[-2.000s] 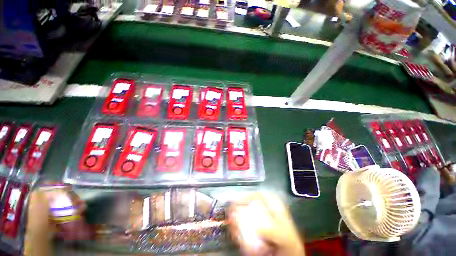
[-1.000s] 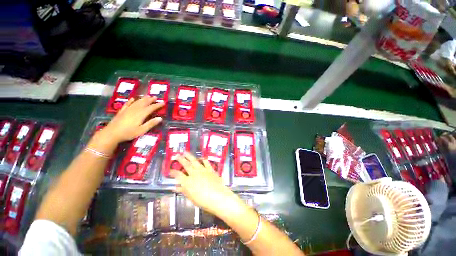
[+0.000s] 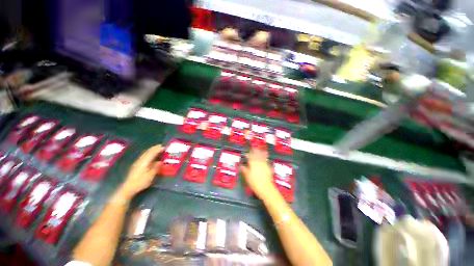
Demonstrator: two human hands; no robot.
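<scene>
A clear blister tray (image 3: 208, 195) in front of me holds two rows of red phones, backs up with white labels, such as this near-row phone (image 3: 227, 169). The picture is blurred. My left hand (image 3: 144, 169) is at the tray's left edge, close against the leftmost near-row phone; its grip is unclear. My right hand (image 3: 258, 169) lies over the right part of the tray, covering a near-row phone, its fingers reaching the far row. It shows nothing held.
Trays of red phones lie at left (image 3: 62, 143), beyond the white strip (image 3: 254, 96) and far right (image 3: 436, 195). A smartphone (image 3: 345, 215), crumpled wrapper (image 3: 374, 200) and cream fan (image 3: 410, 244) are at right. A grey post (image 3: 371, 127) and a monitor (image 3: 93, 39) stand behind.
The view has swung left and up. Another tray of red phones now shows beyond the white strip. My left hand has moved off the phones to the tray's left edge; my right hand has moved rightward.
</scene>
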